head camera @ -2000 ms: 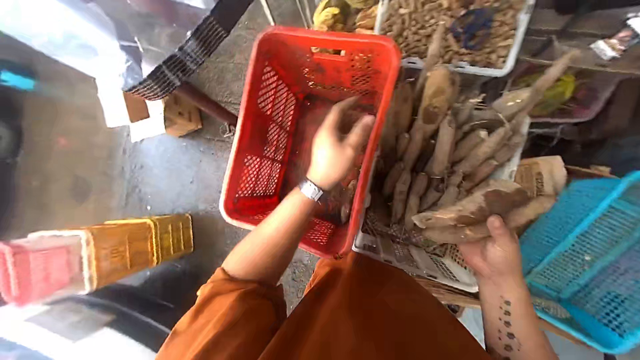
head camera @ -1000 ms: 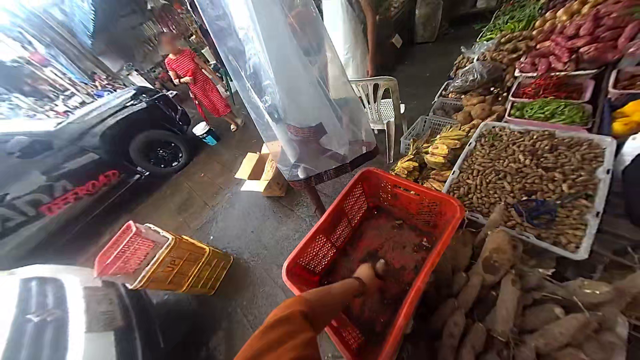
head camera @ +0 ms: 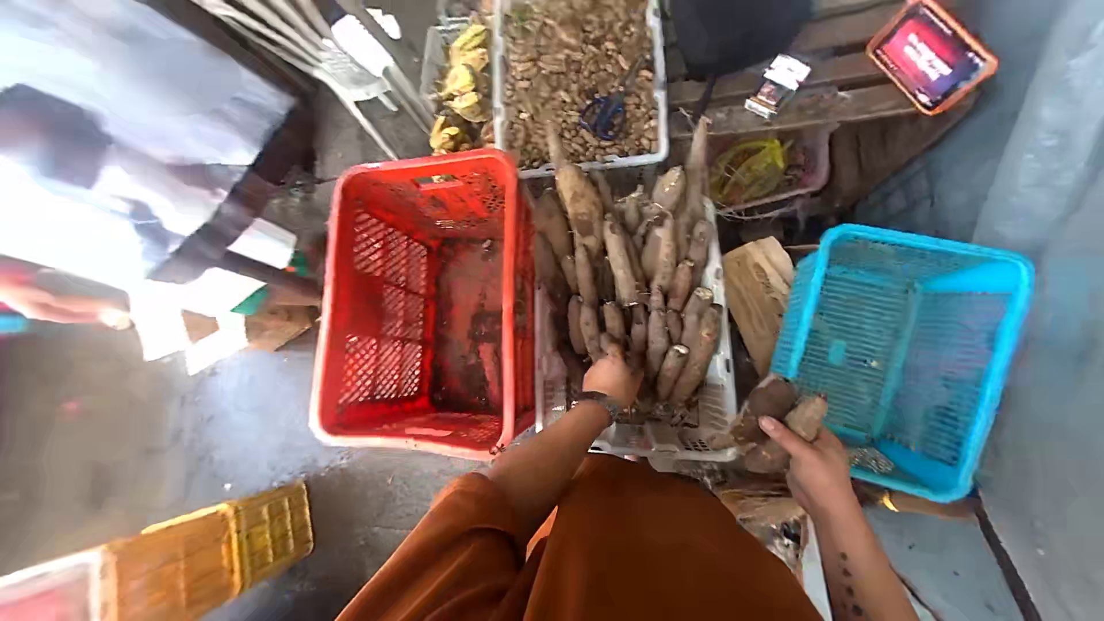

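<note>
Long brown cassava-like roots [head camera: 664, 259] lie packed in a white plastic crate [head camera: 723, 362] in the middle. My left hand [head camera: 614, 378] reaches to the lower ends of the roots, its fingers partly hidden among them; whether it grips one cannot be told. My right hand [head camera: 811, 453] holds several brown root pieces [head camera: 770, 405] just right of that crate, near the corner of a blue plastic basket [head camera: 1016, 345]. The tall red plastic crate [head camera: 517, 302] stands left of the roots, with dirt on its bottom.
Beyond the roots are a white tray [head camera: 662, 86] of small roots with blue-handled scissors [head camera: 604, 115], and yellow bananas [head camera: 466, 73]. Flattened cardboard [head camera: 759, 289] lies between crate and basket. Yellow crates [head camera: 272, 535] stand lower left. Another person's hand [head camera: 60, 302] shows at far left.
My left hand was inside the red crate in both earlier frames and is now at the roots. My right hand held long roots two seconds ago. The view has swung away and back.
</note>
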